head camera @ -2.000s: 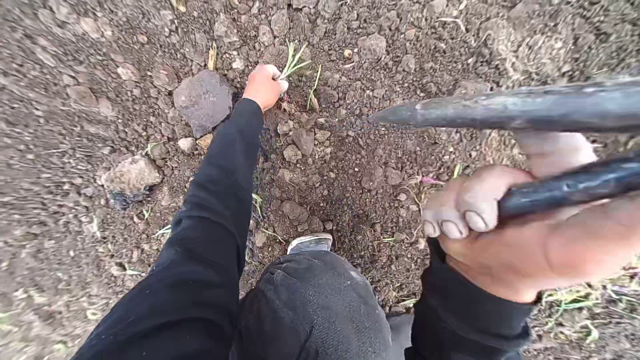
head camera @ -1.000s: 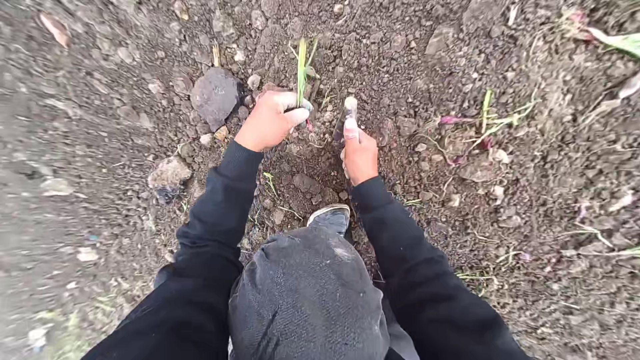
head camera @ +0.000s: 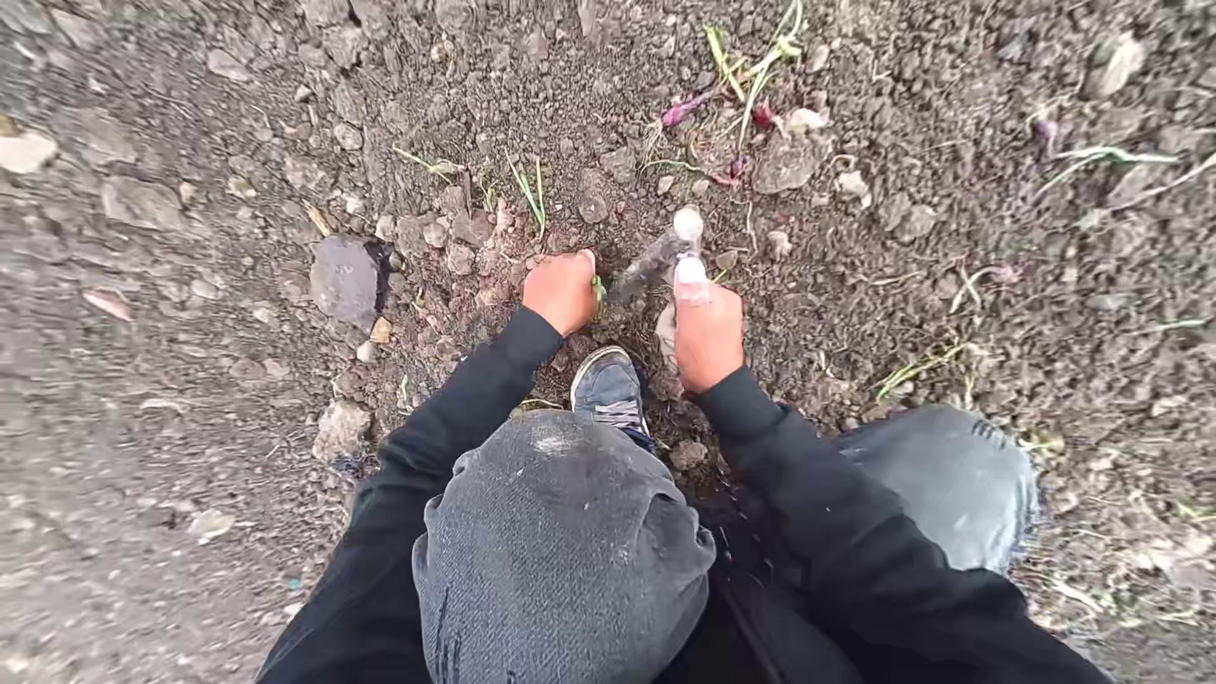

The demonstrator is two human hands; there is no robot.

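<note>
Just ahead of the shoe, my left hand (head camera: 562, 291) is closed low at the soil, with a bit of green showing at its fingers; most of what it holds is hidden. To its right, my right hand (head camera: 707, 323) grips a dark stick-like tool (head camera: 651, 266) with a pale round end, its thumb on top. The tool slants down to the soil beside my left hand. Thin green shoots (head camera: 534, 195) stand in the soil beyond my left hand. Several small purple onion plants with green leaves (head camera: 686, 109) lie on the ground farther ahead.
A flat dark stone (head camera: 346, 281) lies left of my left hand, with a paler stone (head camera: 342, 430) nearer me. My shoe (head camera: 610, 388) is close to both hands, and my trouser knee (head camera: 560, 541) rises below them. More loose plants are scattered on the soil at the right.
My left hand has come down and nearer the shoe; a second ago it held a green-leaved plant upright. My right hand has moved in from the right since two seconds ago. The view has shifted.
</note>
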